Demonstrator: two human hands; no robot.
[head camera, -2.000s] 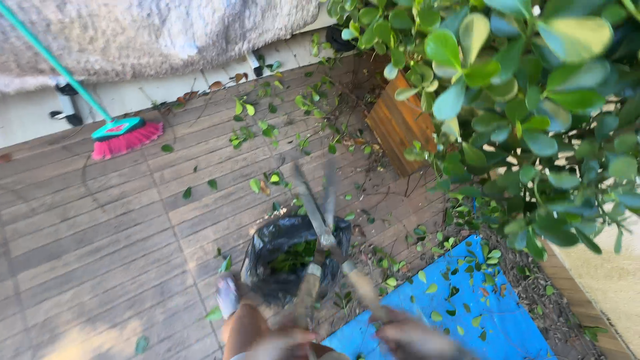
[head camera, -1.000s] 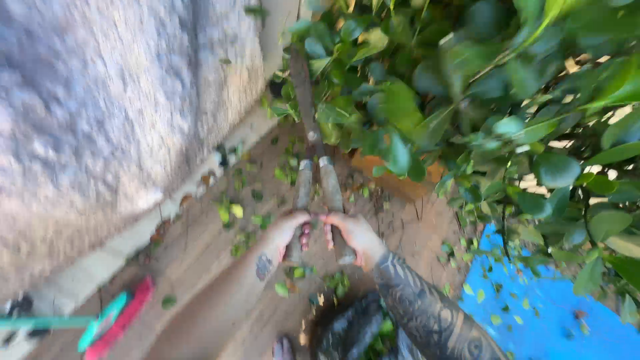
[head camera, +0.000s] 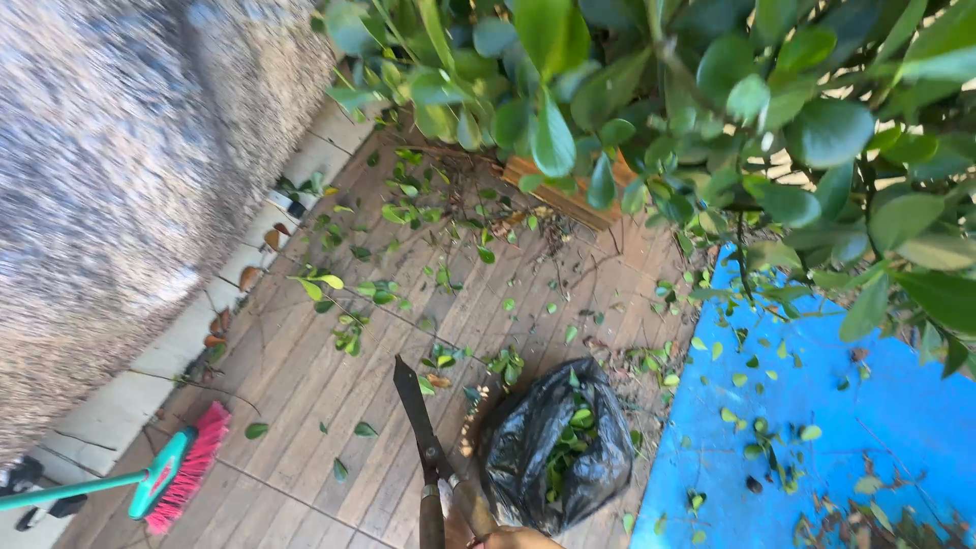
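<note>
Hedge shears with dark metal blades (head camera: 418, 415) and wooden handles (head camera: 431, 522) point up from the bottom edge, blades together, over the wood-look floor. Only the upper part of my right hand (head camera: 520, 538) shows at the bottom edge, closed around the right handle. My left hand is out of the frame; the left handle runs off the bottom. Just right of the shears stands an open black plastic bag (head camera: 511, 450) with green leaves (head camera: 568, 450) inside. A leafy green shrub (head camera: 656, 114) fills the upper right, above the shears.
A broom with pink bristles (head camera: 191, 469) lies lower left beside a pale ledge (head camera: 160, 343). A fluffy grey-beige cover (head camera: 137, 175) fills the upper left. A blue sheet (head camera: 762, 381) bears clippings on the right. Cut leaves (head camera: 404, 206) litter the floor near a wooden planter (head camera: 568, 198).
The shears have come down from the shrub to beside the bag. Both hands were on the handles one second ago; now only part of one shows. The view has shifted.
</note>
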